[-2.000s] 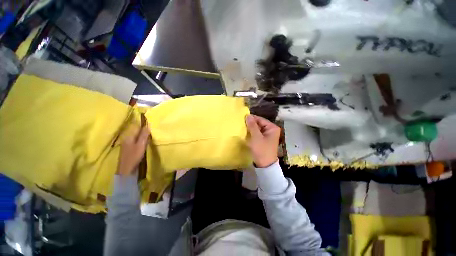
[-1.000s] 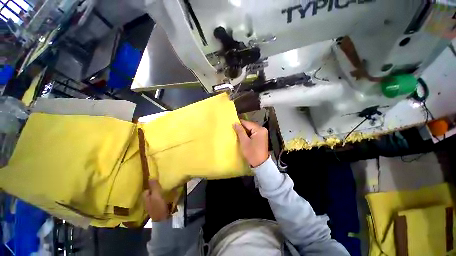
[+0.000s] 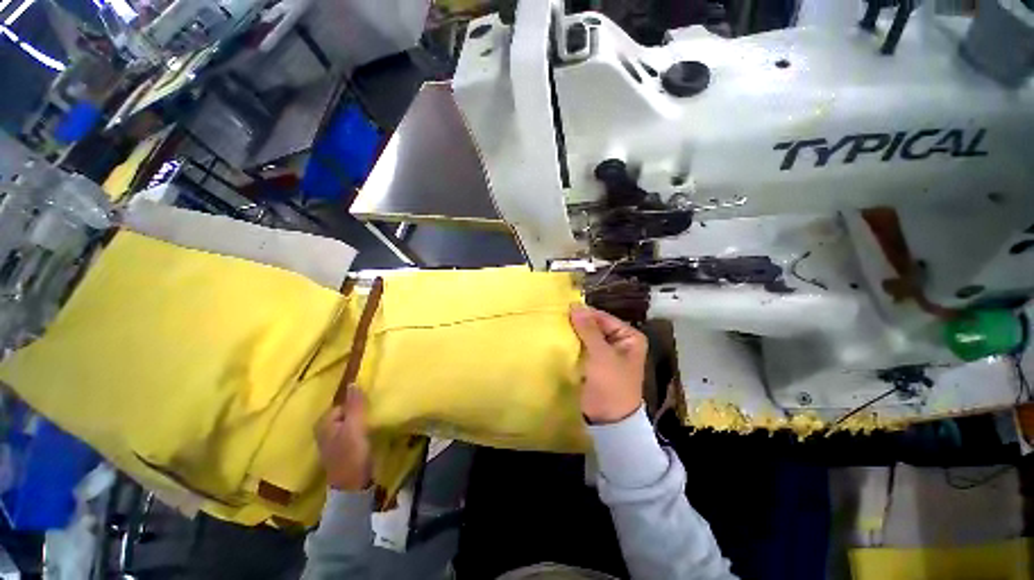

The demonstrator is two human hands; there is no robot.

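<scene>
A yellow fabric panel hangs from the needle area of the white sewing machine. My right hand pinches its right edge just below the needle area. My left hand is on the panel's left edge, at the lower end of a brown trim strip; its fingertips are partly hidden. A large yellow stack with a grey-beige sheet lies at the left, touching the panel's left side. A small brown patch shows on the stack's lower part.
A metal-topped table stands behind the panel. A green round part is at the machine's right. Yellow fuzz lines the machine table's front edge. Another yellow stack is at the lower right. Blue crates stand at the back left.
My left hand has moved down along the brown strip since two seconds ago. My right hand keeps its pinch on the right edge. The camera view has shifted, showing more of the machine's top.
</scene>
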